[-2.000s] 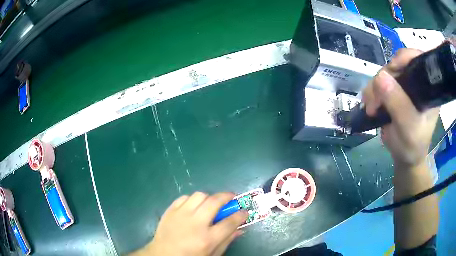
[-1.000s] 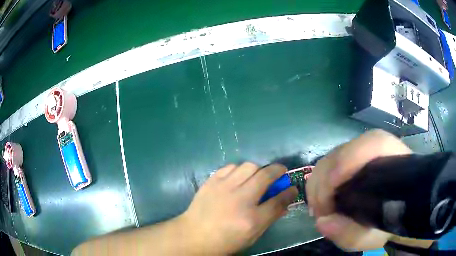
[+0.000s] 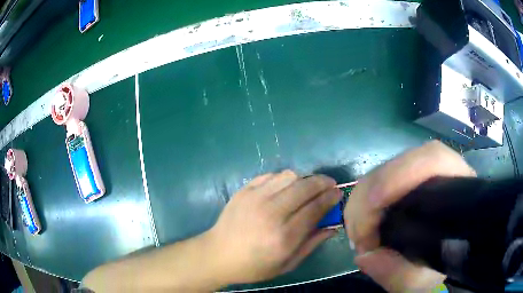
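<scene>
A half-assembled pink fan lies on the dark green bench at the lower centre right. Only part of its blue battery [image 3: 331, 218] and a bit of pink rim show. My left hand [image 3: 281, 220] lies over the handle and holds it. My right hand [image 3: 395, 212] grips a thick black electric screwdriver [image 3: 450, 223] over the fan. The screwdriver tip and the fan head are hidden behind my right hand.
A silver-white screw feeder [image 3: 459, 103] stands at the right. Two open pink fans, one nearer [image 3: 83, 166] and one at the edge [image 3: 26, 206], lie left. Beyond the white rail [image 3: 218, 40], the green belt [image 3: 172, 14] carries more fans.
My right hand has brought the screwdriver from the feeder to the fan. My left hand has slid over more of the handle. The view has shifted; fans on the belt have moved.
</scene>
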